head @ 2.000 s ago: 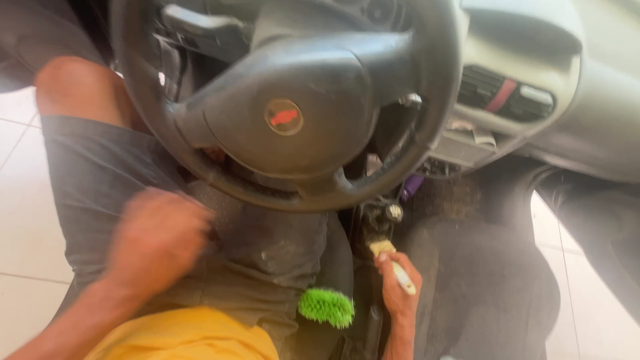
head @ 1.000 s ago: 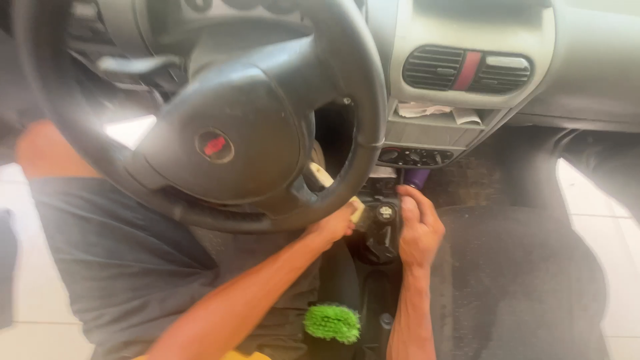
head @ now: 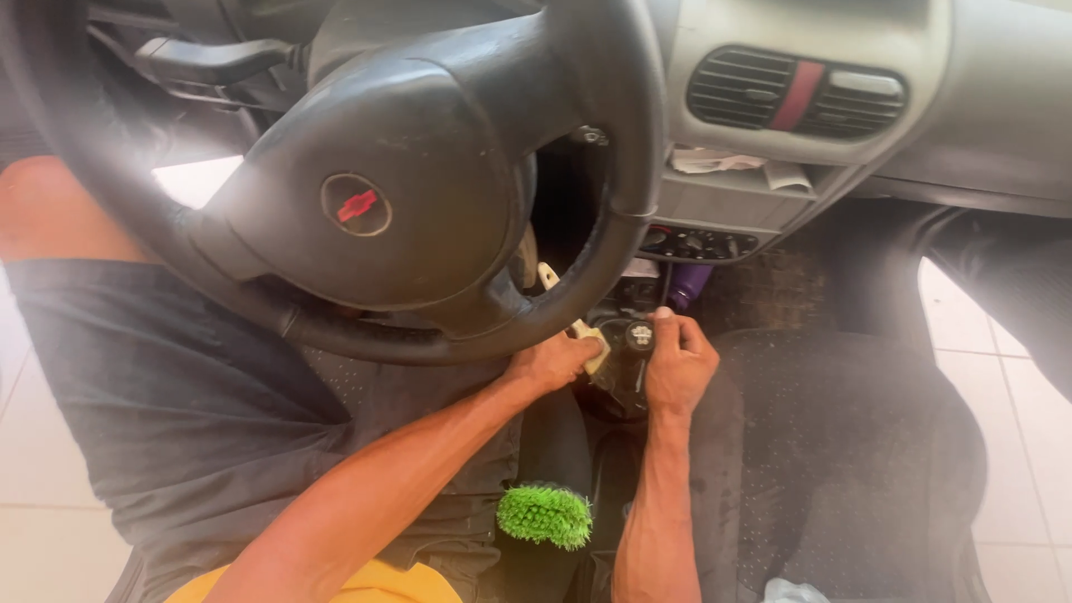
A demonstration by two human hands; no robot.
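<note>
My left hand (head: 557,362) grips a pale paintbrush (head: 596,350) near its bristles, left of the gear knob (head: 640,336); its handle points up behind the steering wheel rim. My right hand (head: 682,360) is just right of the knob, thumb and forefinger pinched together at the lower end of a thin dark piece that I cannot identify. A purple bottle-like object (head: 689,283) lies just beyond that hand, below the heater controls (head: 693,243). A brush with bright green bristles (head: 546,515) rests bristles up beside my thigh, by the seat edge.
The steering wheel (head: 368,209) fills the upper left and partly hides the paintbrush handle. Air vents (head: 796,92) and a shelf with papers (head: 716,159) are on the centre dash. The passenger seat (head: 854,435) lies to the right, with a clear plastic item (head: 791,591) at its lower edge.
The paintbrush, in my right hand two seconds ago, is now in my left hand, which has come across to the gear lever. My right hand has moved up beside the knob. The view has shifted.
</note>
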